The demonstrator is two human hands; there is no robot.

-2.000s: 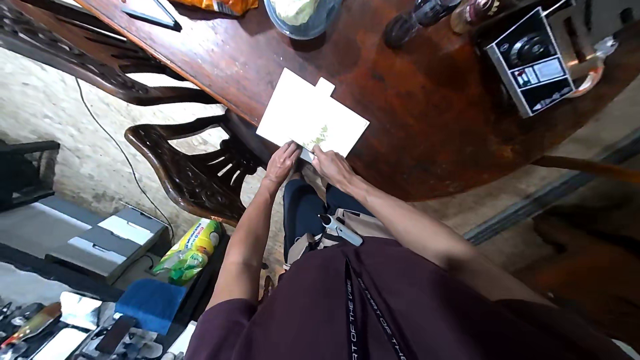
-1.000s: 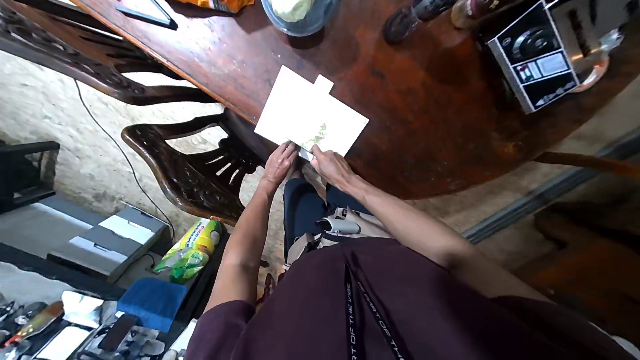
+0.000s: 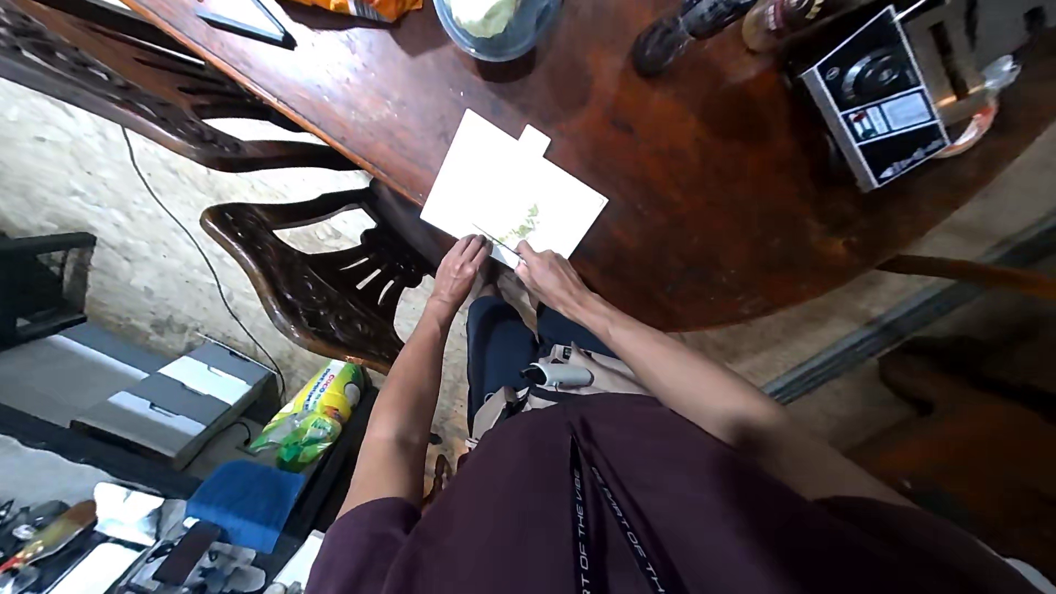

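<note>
A white cutting board (image 3: pixel 495 169) with a short tab handle lies at the near edge of the dark wooden table. Chopped green pieces (image 3: pixel 528 221) rest on its near part. My right hand (image 3: pixel 549 276) is closed on the handle of a thin knife (image 3: pixel 497 242), whose blade reaches left over the board. At the board's near left edge is my left hand (image 3: pixel 462 266), fingers bent near the blade; whether something small is pinched under them cannot be told.
A bowl with pale contents (image 3: pixel 495 37) stands beyond the board. A black printed box (image 3: pixel 879 99) and dark bottles (image 3: pixel 660 45) are at the right. An orange packet (image 3: pixel 363 7) and a tablet-like object (image 3: pixel 245 18) lie far left. A carved wooden chair (image 3: pixel 313 280) adjoins the table's left edge.
The knife blade now shows clearly over the board, angled away from my fingers; earlier it was hardly visible. Both hands stay at the board's near edge.
</note>
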